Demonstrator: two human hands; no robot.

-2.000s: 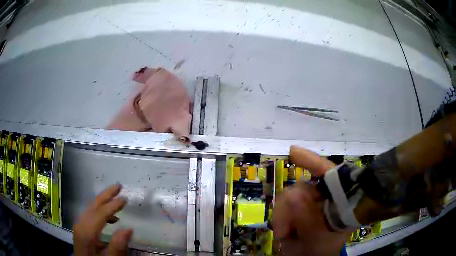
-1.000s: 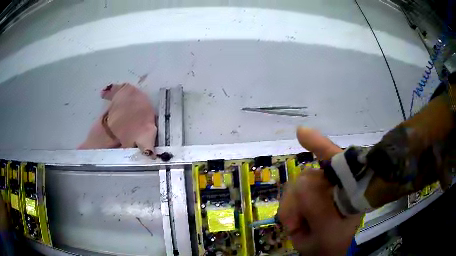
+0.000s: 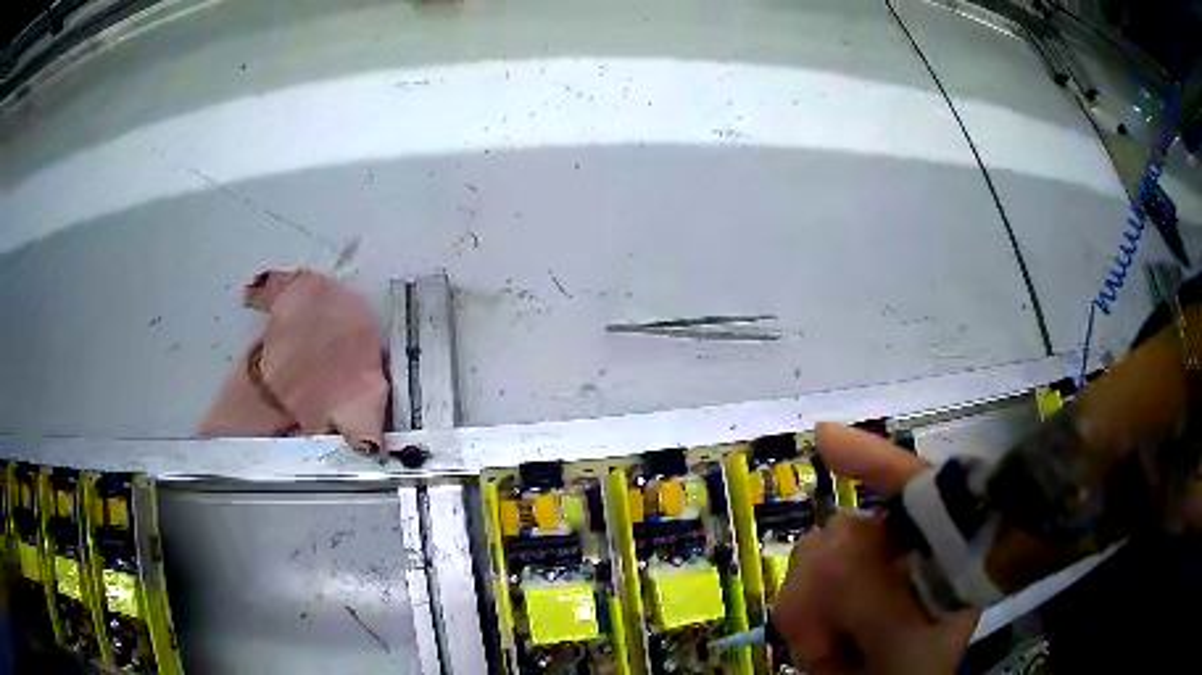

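Note:
My right hand [image 3: 857,593] is closed around the glue gun [image 3: 1055,508], whose thick tan-brown body with white tape runs to the upper right. Its pale-blue nozzle [image 3: 742,638] shows left of the fist, over the near part of a power-supply board [image 3: 686,593] with a yellow taped transformer. Whether the tip touches the board cannot be told. Another board [image 3: 559,609] lies to its left, and more lie partly under my hand. My left hand is not in view.
A conveyor rail [image 3: 633,442] runs beyond the boards, crossed by a slotted bracket [image 3: 429,350] with a dark knob. A pink cloth [image 3: 316,363] and silver tweezers [image 3: 695,327] lie beyond it. More boards [image 3: 119,587] are at left. A blue coiled cord [image 3: 1120,270] hangs at right.
My left hand has left the picture. The blue nozzle, hidden at first, now shows beside my right fist over a board. The view has shifted, so the cloth and bracket appear lower and further left.

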